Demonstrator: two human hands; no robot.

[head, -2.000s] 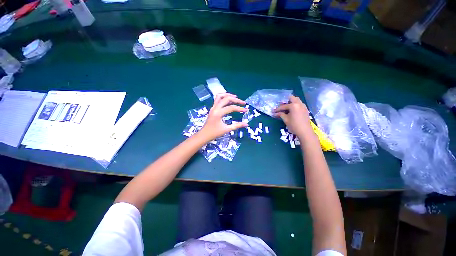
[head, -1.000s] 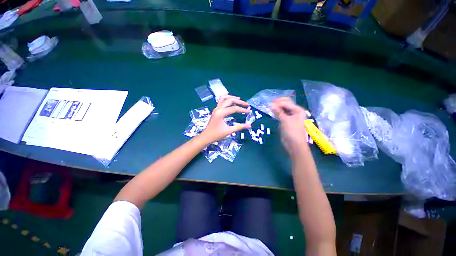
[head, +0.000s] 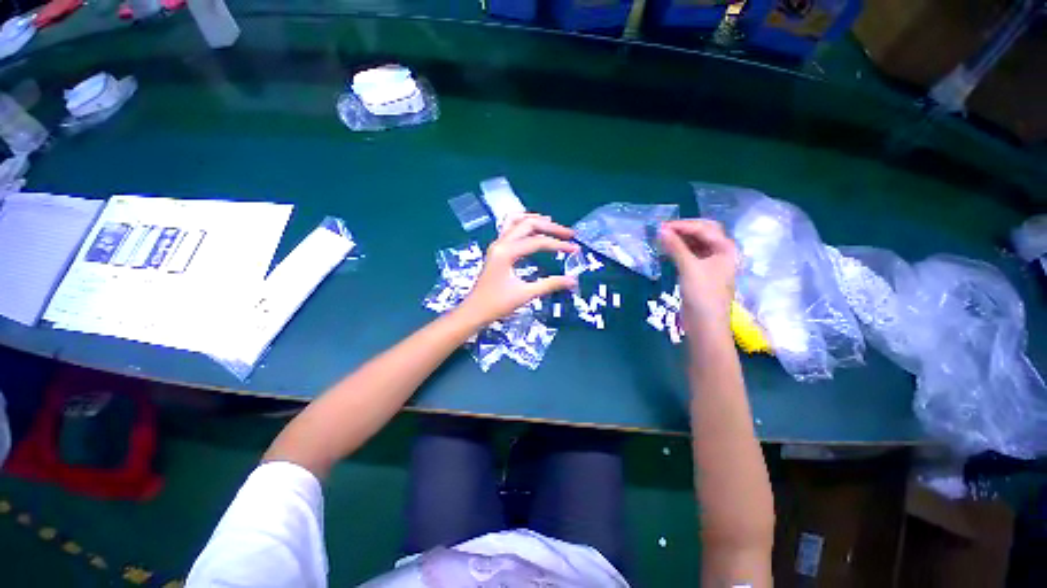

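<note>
My left hand (head: 511,273) has its thumb and fingers curved around what looks like a small clear bag (head: 578,264). A thin dark strip (head: 614,255) reaches from its fingertips across a flat clear bag (head: 637,226). My right hand (head: 703,255) is at the right edge of that bag, fingertips pinched; whether they hold anything is too small to tell. Loose white parts (head: 594,306) lie between my hands, with another group (head: 664,315) beside my right wrist. Filled small bags (head: 519,340) lie below and left of my left hand, partly under it.
Small flat bags (head: 501,198) lie behind my left hand. Large clear bags (head: 786,287) and a yellow tool (head: 750,331) are at right. A printed sheet (head: 172,270) and long bagged white item (head: 301,287) are at left. A bagged white unit (head: 388,94) stands farther back.
My right hand moved left towards my left hand, blurred, then back right to the clear bag's right edge. It now covers part of the yellow tool. My left hand stays nearly still.
</note>
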